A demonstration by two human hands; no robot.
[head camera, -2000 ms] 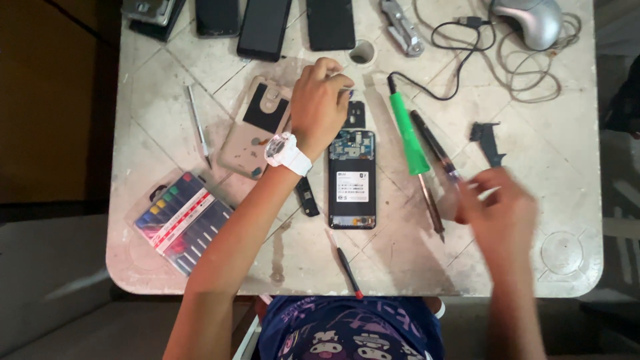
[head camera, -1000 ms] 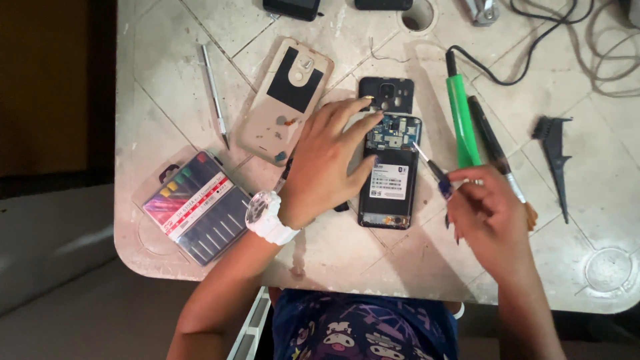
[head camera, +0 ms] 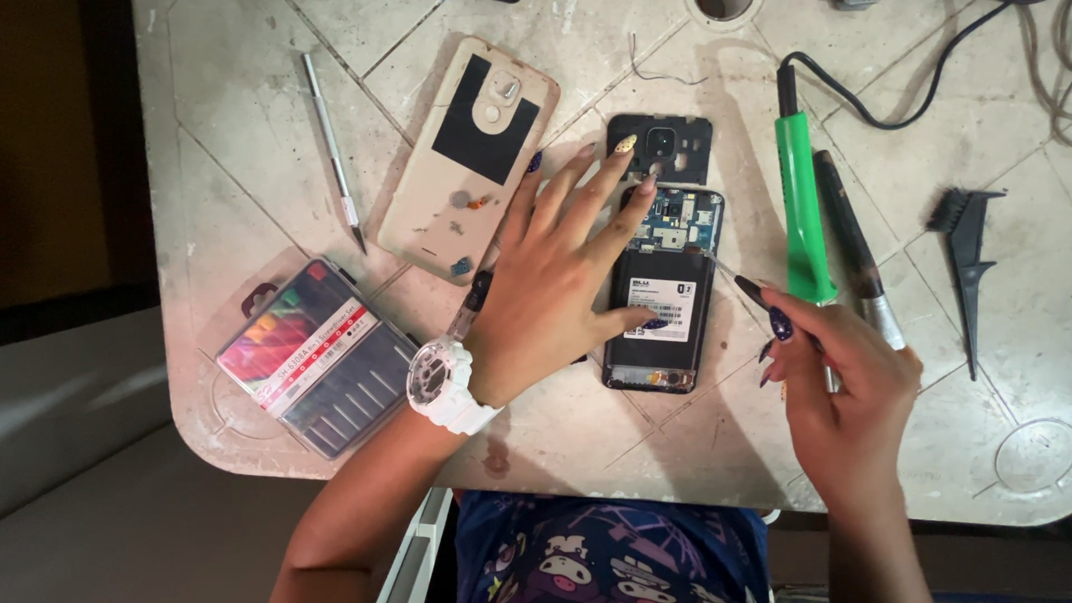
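An opened smartphone (head camera: 703, 318) lies with its circuit board and labelled battery showing. Spread over its left side is my left hand (head camera: 565, 268), with the thumb on the battery and a finger at the board; it grips nothing. My right hand (head camera: 837, 368) holds a small screwdriver (head camera: 748, 289), its thin tip at the board's lower right edge. Above the phone sits a black inner cover (head camera: 632, 155) with a camera opening, under my left fingertips. A beige back cover (head camera: 419, 213) with small loose parts on it lies to the left.
A boxed screwdriver set (head camera: 314, 360) and a craft knife (head camera: 329, 146) are at the left. Right of the phone lie a green-handled soldering iron (head camera: 802, 201), a dark-handled tool (head camera: 846, 222) and a black brush (head camera: 967, 268). A thin wire (head camera: 662, 77) lies above the inner cover.
The right hand has come from beside the soldering iron to the phone, with the screwdriver now at the board. My left hand has moved down from above the phone onto it. The view is closer.
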